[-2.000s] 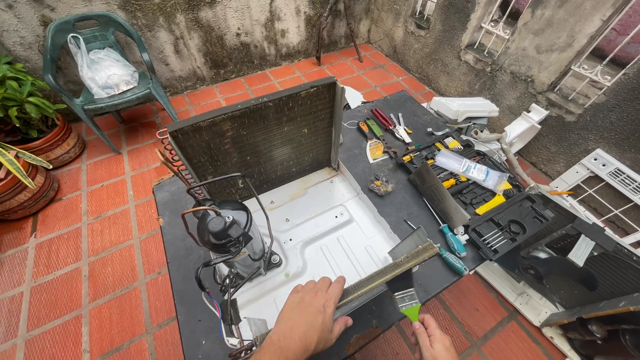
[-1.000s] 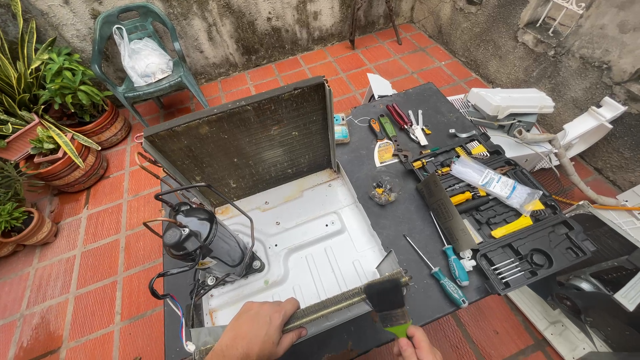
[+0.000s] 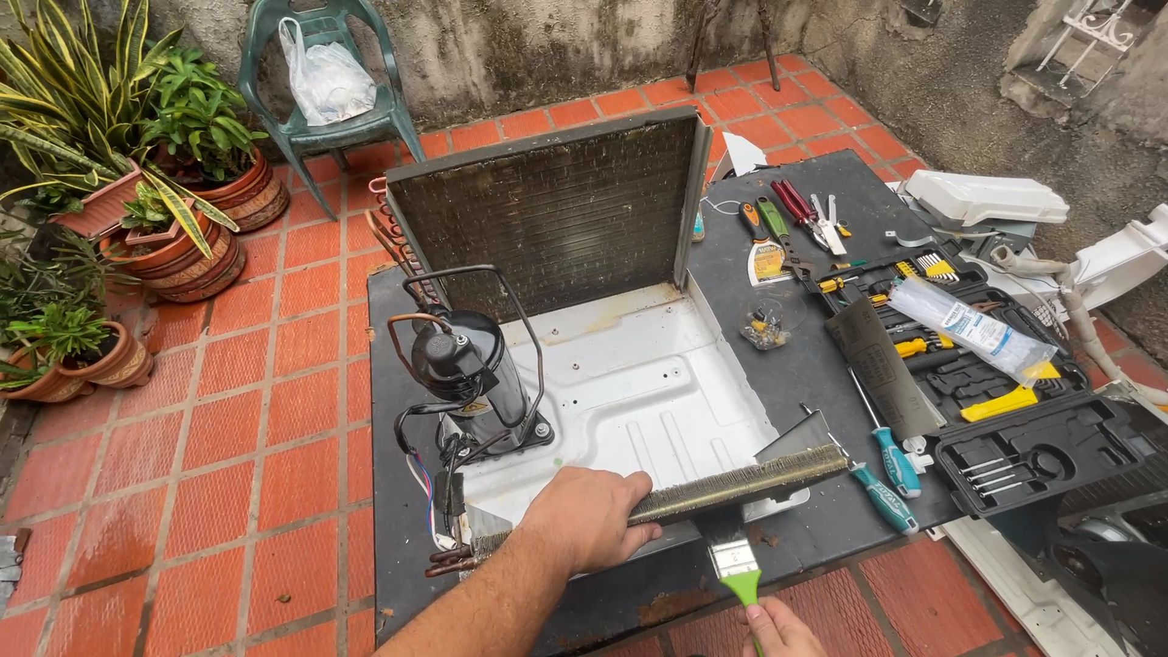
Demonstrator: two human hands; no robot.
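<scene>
My left hand (image 3: 589,520) grips a narrow finned coil (image 3: 748,481) along the near edge of a white metal base pan (image 3: 630,401). In my right hand (image 3: 780,628) is a paint brush with a green handle (image 3: 741,584); its dark bristles point up against the coil's near side, partly beneath it. A black compressor (image 3: 461,365) with copper and dark tubes stands on the pan's left. At the back of the pan, a large finned coil (image 3: 557,214) stands upright.
Right of the pan, the dark table (image 3: 776,356) holds two teal screwdrivers (image 3: 894,464), red-handled pliers (image 3: 797,203), a scraper (image 3: 765,255), sandpaper (image 3: 876,365) and an open tool case (image 3: 1049,447). A green plastic chair (image 3: 383,114) and potted plants (image 3: 173,260) stand on the tiled floor.
The brush was upright above the coil, its bristles in front of the coil's right end; now it is lower and farther left along the coil. My left hand keeps its hold.
</scene>
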